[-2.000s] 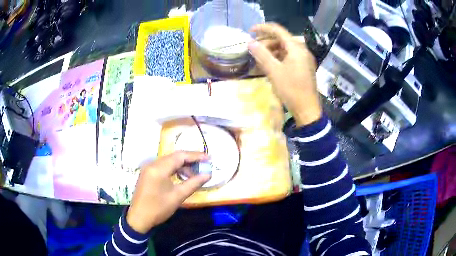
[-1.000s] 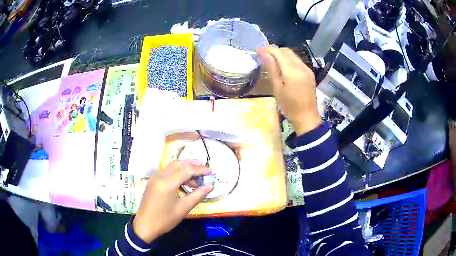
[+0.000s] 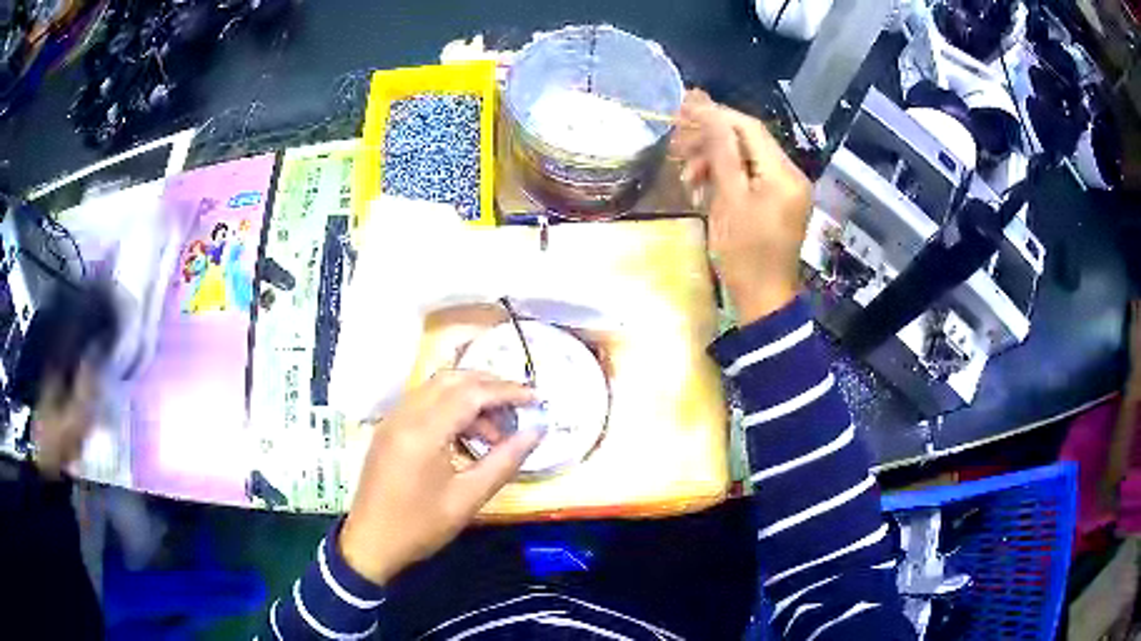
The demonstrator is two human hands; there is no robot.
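A white housing (image 3: pixel 375 294) lies on the cream-yellow pad (image 3: pixel 669 413), with a round white disc (image 3: pixel 576 401) at its near end. A dark lead wire (image 3: pixel 519 341) rises from the disc. My left hand (image 3: pixel 438 457) pinches a small pale fitting (image 3: pixel 536 413) over the disc; the fingertips partly hide it. My right hand (image 3: pixel 755 188) is raised at the right rim of the clear round tub (image 3: pixel 594 163), its fingertips closed on a thin pale stick (image 3: pixel 651 115) that reaches over the tub's pale contents.
A yellow tray (image 3: pixel 489 138) of small screws stands left of the tub. A silver-grey metal fixture (image 3: pixel 920 263) is at the right, with a blue crate (image 3: pixel 1032 538) below it. Pink and green papers lie left. Another person's blurred hand (image 3: pixel 65 420) is at the far left.
Another person's hand and dark sleeve have come in at the left. My right hand stays by the tub, and the stick shows more clearly. My left hand still pinches the fitting.
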